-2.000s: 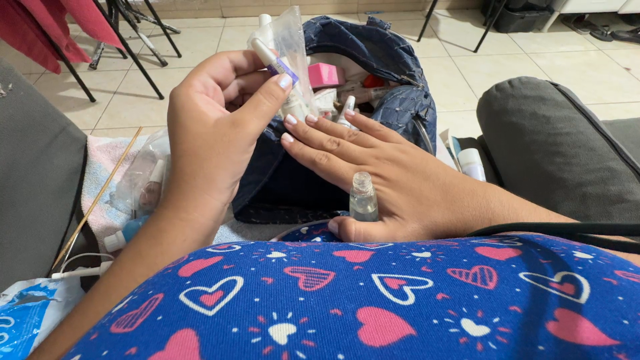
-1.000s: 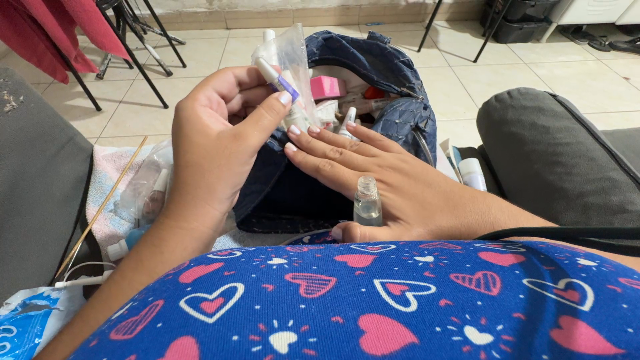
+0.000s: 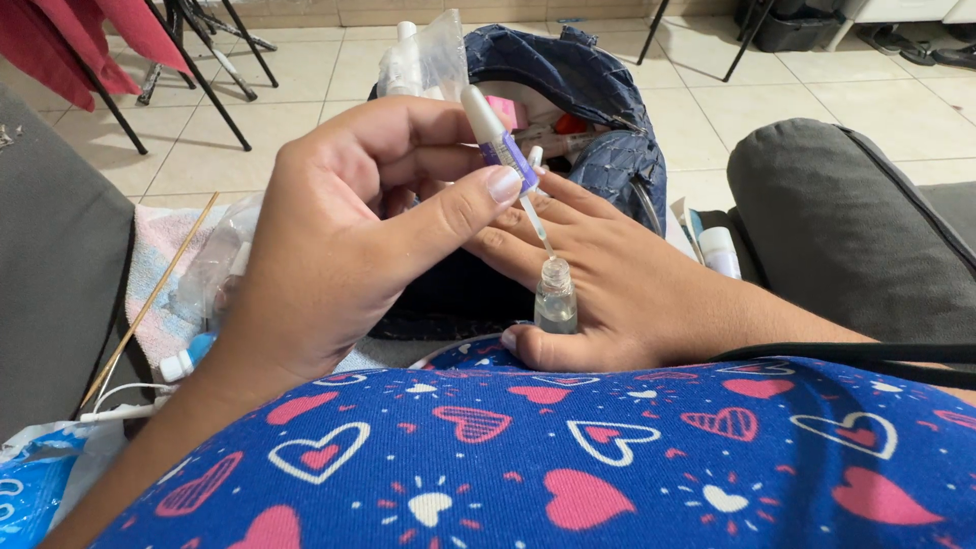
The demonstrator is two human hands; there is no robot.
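Observation:
My left hand (image 3: 358,221) grips a nail polish applicator (image 3: 496,137) by its white cap and purple-banded collar, between thumb and fingers. The thin brush points down, its tip at the mouth of a small clear glass bottle (image 3: 556,297). That open bottle, partly filled with clear liquid, stands upright between the thumb and the side of my right hand (image 3: 610,259). The right hand lies palm down, fingers stretched toward the dark blue denim-like bag; its fingertips are partly hidden behind the left hand.
The bag (image 3: 644,114) holds a pink item (image 3: 507,112) and several small containers. A clear plastic bag (image 3: 442,57) rises at its left edge. Left lie a towel (image 3: 152,236), a thin wooden stick (image 3: 152,297) and a blue packet (image 3: 34,480). A grey cushion (image 3: 854,229) is at right.
My left hand has moved right and down from beside the plastic bag, bringing the applicator's brush to the bottle's mouth. My right hand and the bottle have stayed nearly in place.

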